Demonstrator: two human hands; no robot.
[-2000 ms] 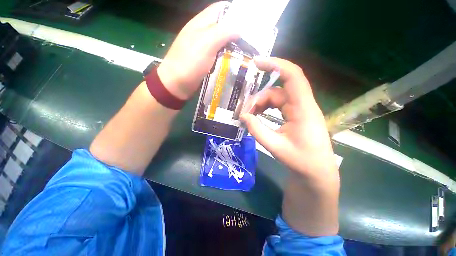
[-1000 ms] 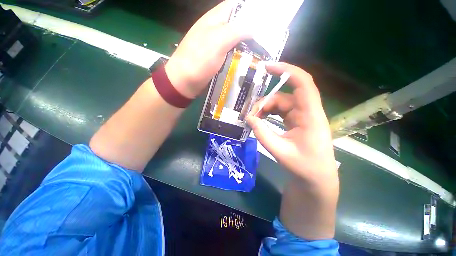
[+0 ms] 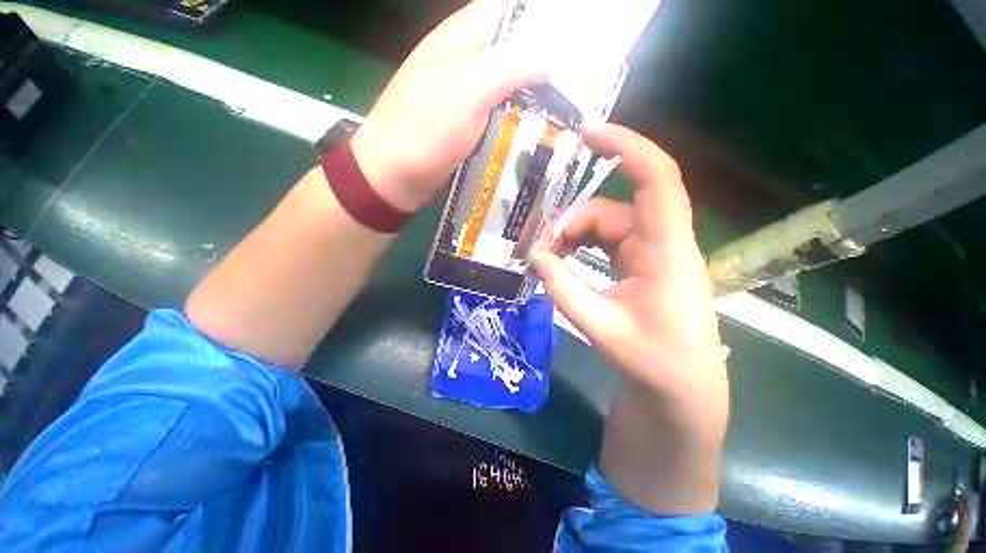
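My left hand (image 3: 443, 103) holds an open phone body (image 3: 472, 273) at its upper end, tilted above the bench. An orange flex cable (image 3: 489, 186) and a dark band (image 3: 527, 192) run along its open bay. A bright white slab (image 3: 589, 49), washed out by glare, rises from the upper end; how it joins the phone is unclear. My right hand (image 3: 638, 243) is at the phone's right edge. Its thumb and fingertips pinch a thin white strip (image 3: 582, 199). A blue tray (image 3: 489, 390) with loose white strips (image 3: 487, 344) lies below the phone.
The green bench edge (image 3: 270, 238) has a white rail (image 3: 270, 105) along its far side. A tape-wrapped post (image 3: 784, 246) stands at the right. A small phone-like unit (image 3: 915, 475) lies far right. A white sheet shows partly behind my right hand. A dark box (image 3: 27, 97) is at far left.
Since the first frame, the phone and both hands have shifted slightly right in view. The strip stays pinched at the phone's right edge, its angle slightly changed. The grips look the same.
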